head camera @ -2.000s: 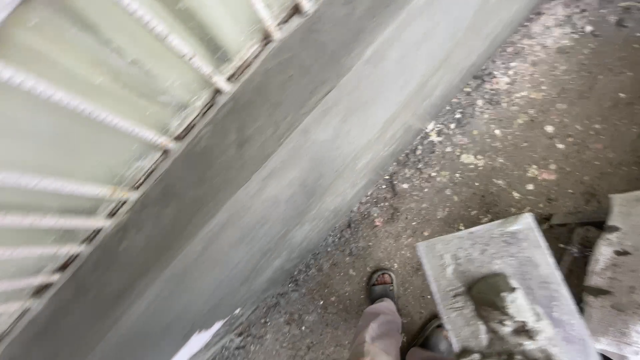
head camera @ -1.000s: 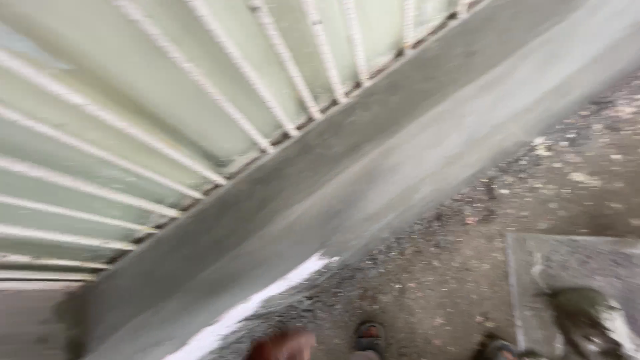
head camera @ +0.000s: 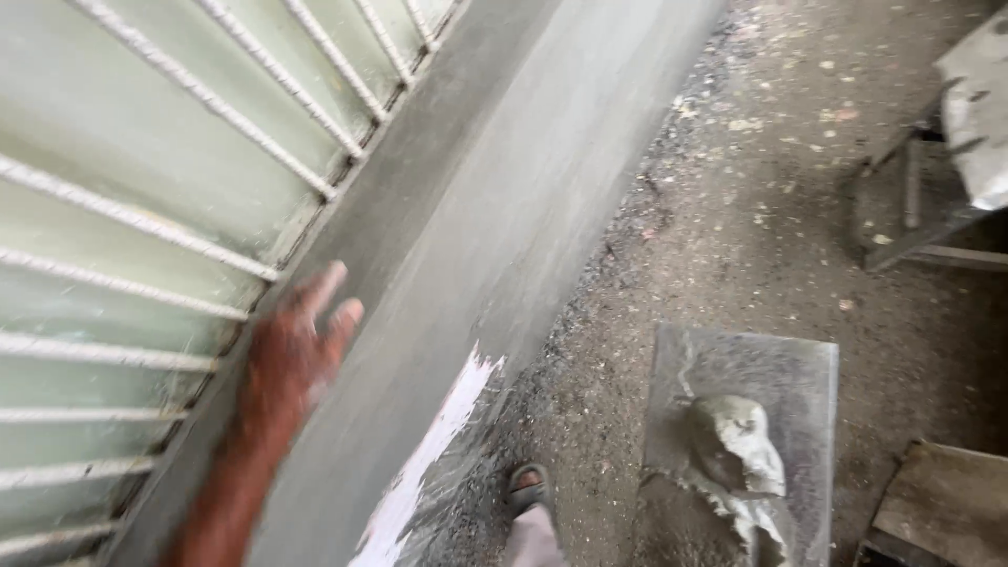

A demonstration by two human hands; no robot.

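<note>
My left hand reaches in from the lower left over the grey plastered window sill, fingers apart and nothing in them. Whether it touches the plaster cannot be told. White-painted twisted metal bars rise from the sill's inner edge in front of pale green glass. Below the sill, the smooth grey plastered wall has a bare whitish patch low down. My right hand is out of view.
A flat board bearing a lump of wet grey mortar lies right of my sandalled foot. A metal frame with a spattered sheet stands at the upper right, a wooden board at the lower right. Debris dots the floor.
My left hand, only partly seen at the bottom edge a second ago, now extends over the sill. The view has shifted.
</note>
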